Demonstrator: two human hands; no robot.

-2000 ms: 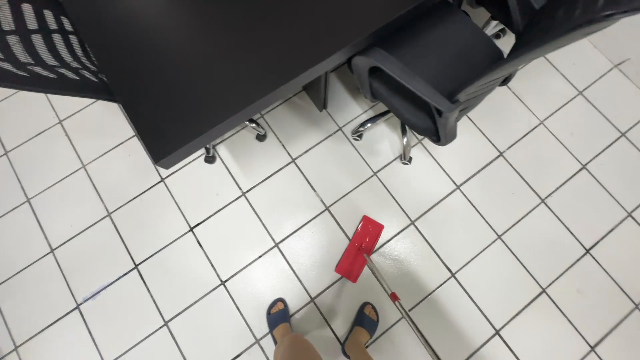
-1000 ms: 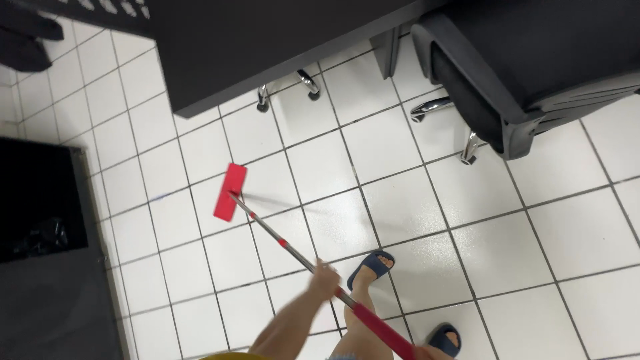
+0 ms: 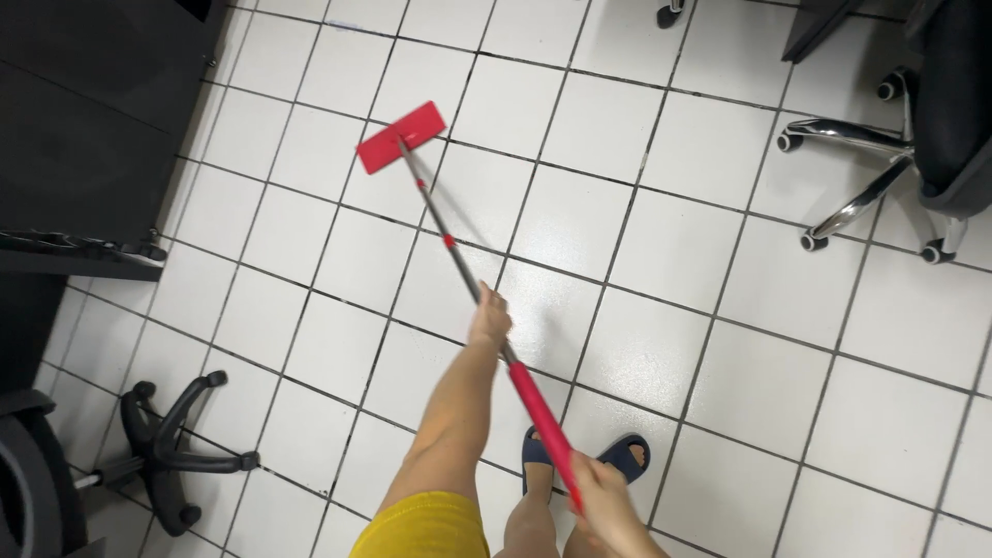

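Note:
A flat mop with a red rectangular head (image 3: 401, 137) rests on white floor tiles, upper left of centre. Its metal pole slants down to a red grip sleeve (image 3: 540, 411). My left hand (image 3: 490, 314) is closed around the metal part of the pole, about midway along. Around the lower end of the red sleeve, near the bottom edge, my right hand (image 3: 604, 496) is closed. Beyond the wrist of my left arm a yellow sleeve (image 3: 425, 528) shows. The underside of the mop head is hidden.
An office chair with chrome legs (image 3: 860, 209) stands at the right, near a dark desk support (image 3: 814, 27). Another chair's black wheeled base (image 3: 167, 457) is at lower left. Dark furniture (image 3: 93, 116) lines the left side. My feet wear navy sandals (image 3: 626, 456).
Both hands, not visible in the oldest frame, are now on the pole. The view has shifted, bringing the left furniture and a second chair's base in.

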